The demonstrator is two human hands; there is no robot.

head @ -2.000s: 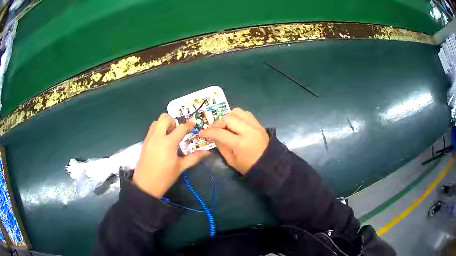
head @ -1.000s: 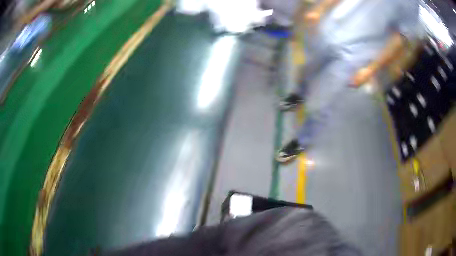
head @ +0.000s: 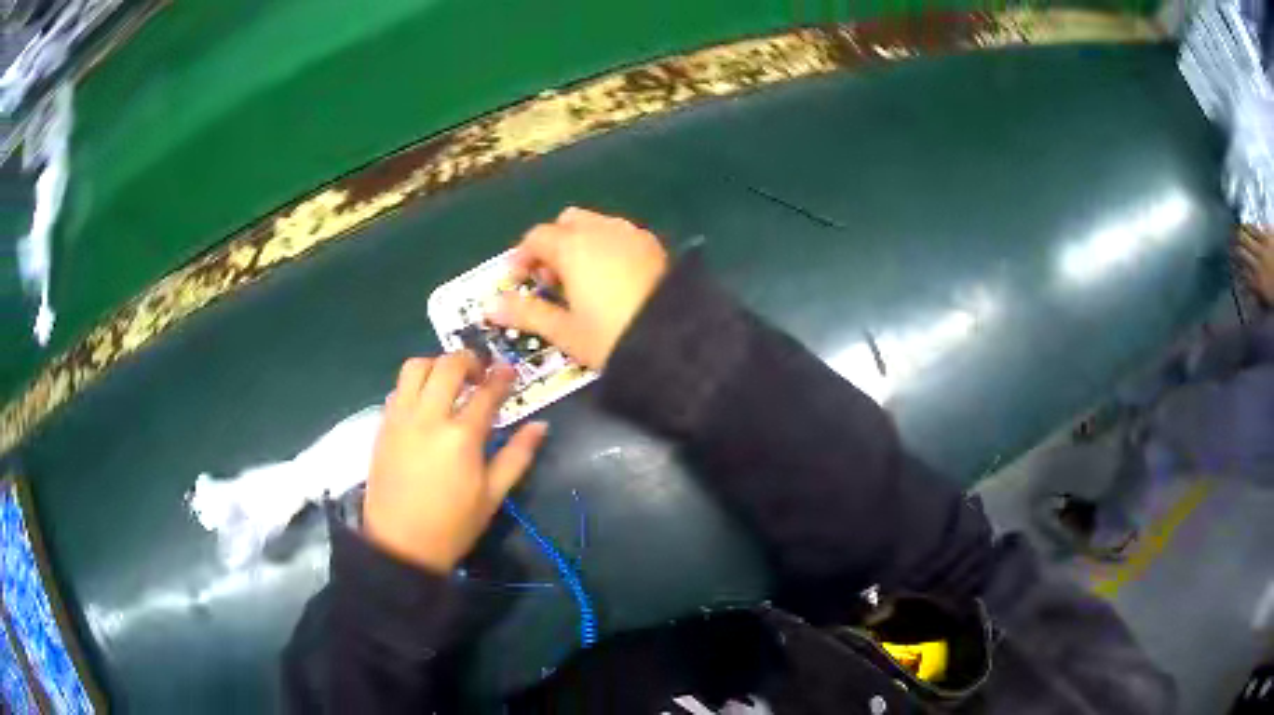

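A white housing (head: 450,299) lies open on the dark green bench, with a circuit board (head: 528,349) inside. My right hand (head: 594,286) reaches over its upper right part, with thumb and fingers bent down onto the board; whether they pinch a part is hidden. My left hand (head: 440,454) is at the lower left edge, fingertips at the housing and thumb apart below. A white bundle in clear plastic (head: 287,482) trails left of the housing. A blue coiled cord (head: 559,566) runs down from near my left hand.
A chipped yellow-and-brown rail (head: 559,119) separates the bench from the bright green belt (head: 349,84). A tray with blue-and-white pieces (head: 35,601) is at far left. Thin dark marks lie right of the work. Another person's sleeve (head: 1216,419) and plastic bags (head: 1236,112) are at right.
A second ago the view was blurred towards the aisle, without hands. Compared with two seconds ago, my right hand is higher on the housing and my left thumb is off its lower edge.
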